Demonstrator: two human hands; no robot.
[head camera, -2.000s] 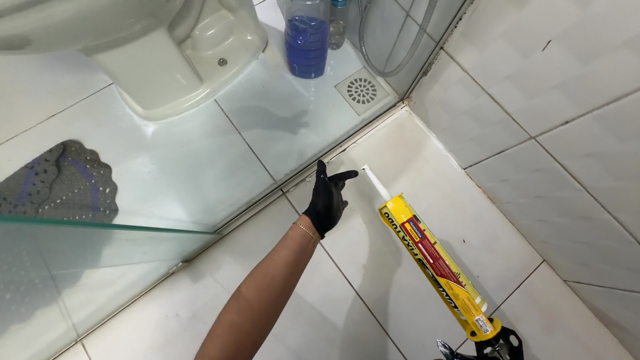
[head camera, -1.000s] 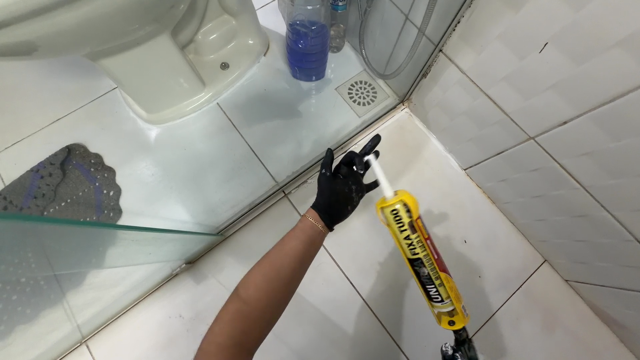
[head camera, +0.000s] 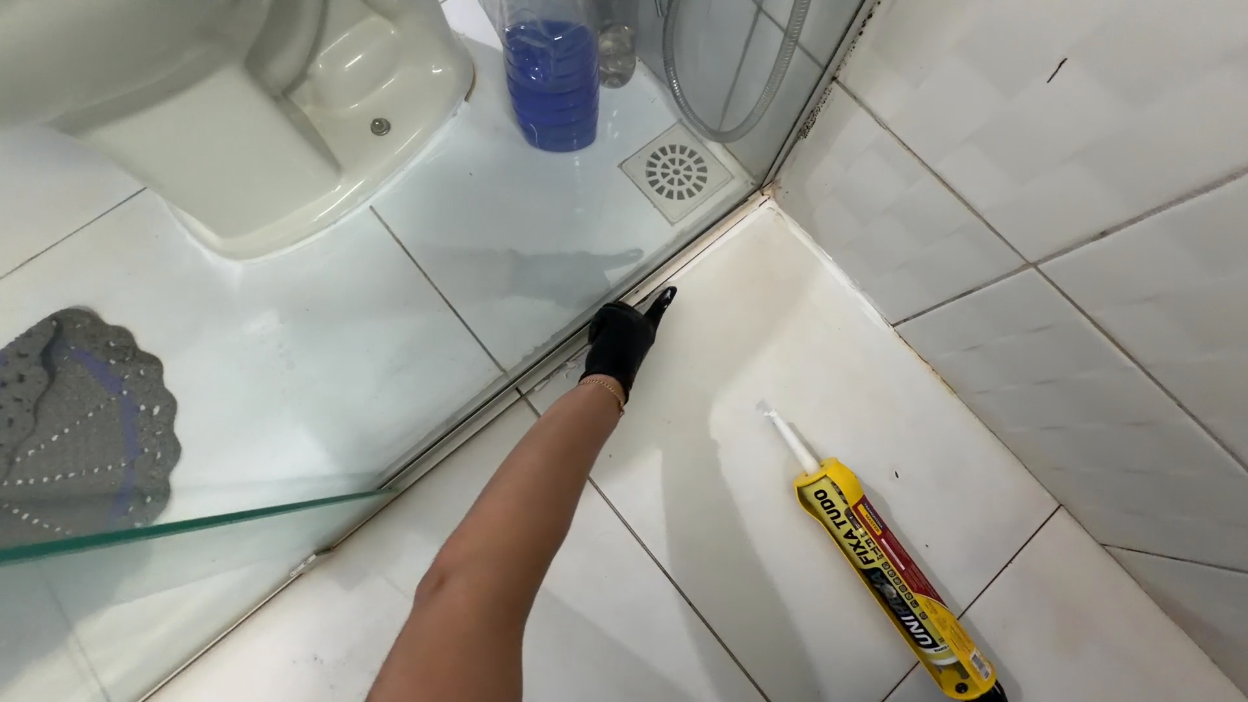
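My left hand (head camera: 622, 339), in a black glove with a thin bracelet at the wrist, is at the base of the glass shower panel, by the metal floor track (head camera: 468, 417). One finger points out and has a white smear on it; the other fingers look curled, and no object shows in the hand. To its lower right, a yellow caulking gun with a sealant cartridge (head camera: 892, 575) points its white nozzle (head camera: 792, 441) up and left over the floor tiles. A whitish blob is on the nozzle's tip. The gun's rear end is cut off by the frame, and my right hand is out of sight.
Behind the glass are a toilet base (head camera: 292, 166), a bottle of blue liquid (head camera: 552, 88), a clear hose (head camera: 726, 132) and a square floor drain (head camera: 677, 173). A grey mat (head camera: 93, 429) lies left, above a green-edged glass panel (head camera: 195, 526). White wall tiles (head camera: 1092, 322) rise on the right.
My left hand has drawn away from the nozzle and down to the floor track, its spread fingers now mostly curled. The caulking gun has shifted away from the hand, toward the lower right.
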